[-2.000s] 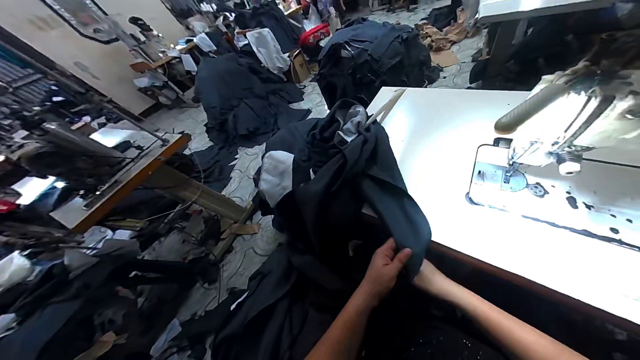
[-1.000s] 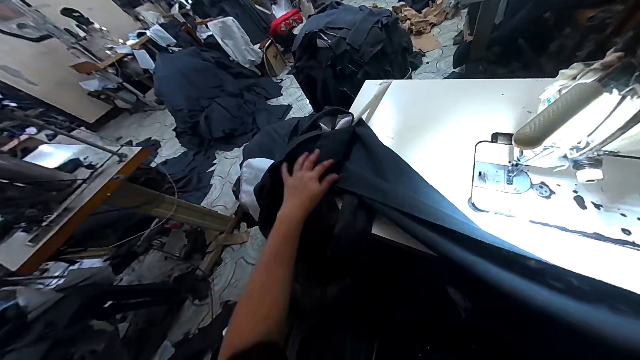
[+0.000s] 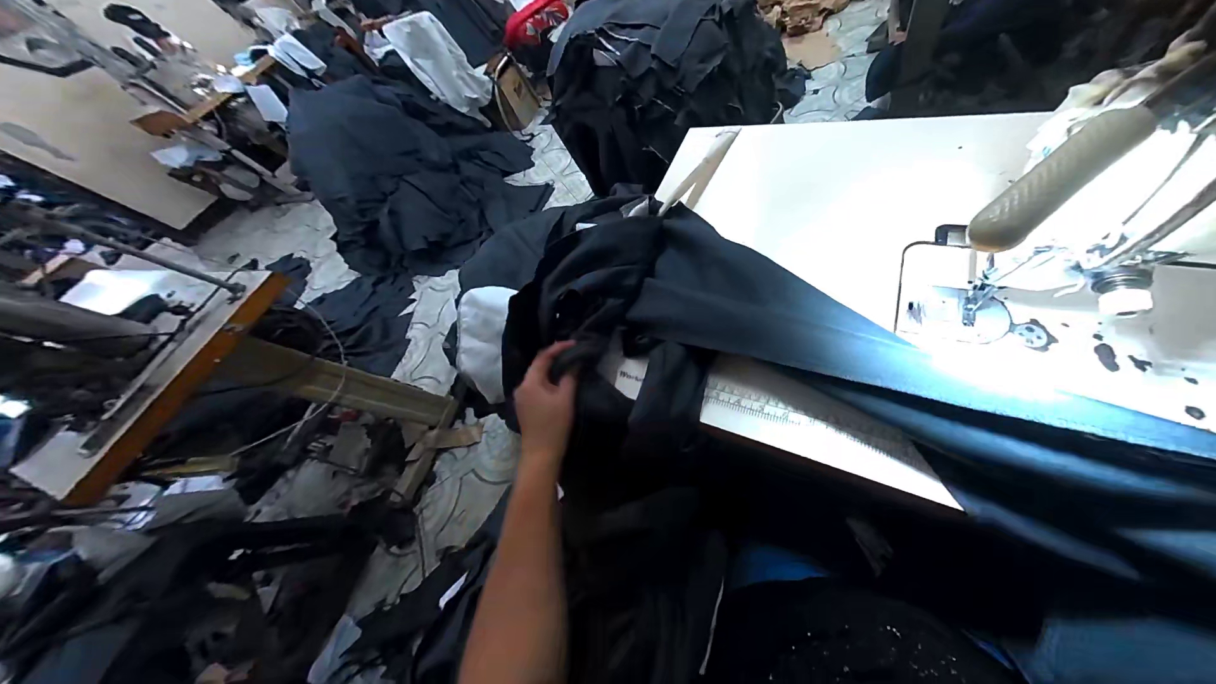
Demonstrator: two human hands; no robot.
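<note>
My left hand [image 3: 546,404] pinches a fold of dark fabric in the bunched garments [image 3: 598,285] at the left end of the white sewing table [image 3: 817,199]. From that bunch a long dark cloth panel [image 3: 807,304] stretches across the table's front edge to the right side of the view. A printed ruler scale [image 3: 769,408] shows on the table between the folds. The sewing machine's needle and presser foot [image 3: 974,299] stand over the metal plate at the right, behind the panel. My right hand is out of view.
Heaps of dark cloth [image 3: 389,171] and a tall pile of cut pieces [image 3: 665,76] stand on the floor beyond the table. At the left is another worktable with an orange-brown edge [image 3: 180,380]. Cloth scraps lie at the lower left.
The dark panel, earlier bunched near both hands, now lies stretched to the right. My left hand has gone from lying spread on the bunch to gripping a fold lower down. My right hand has left the view.
</note>
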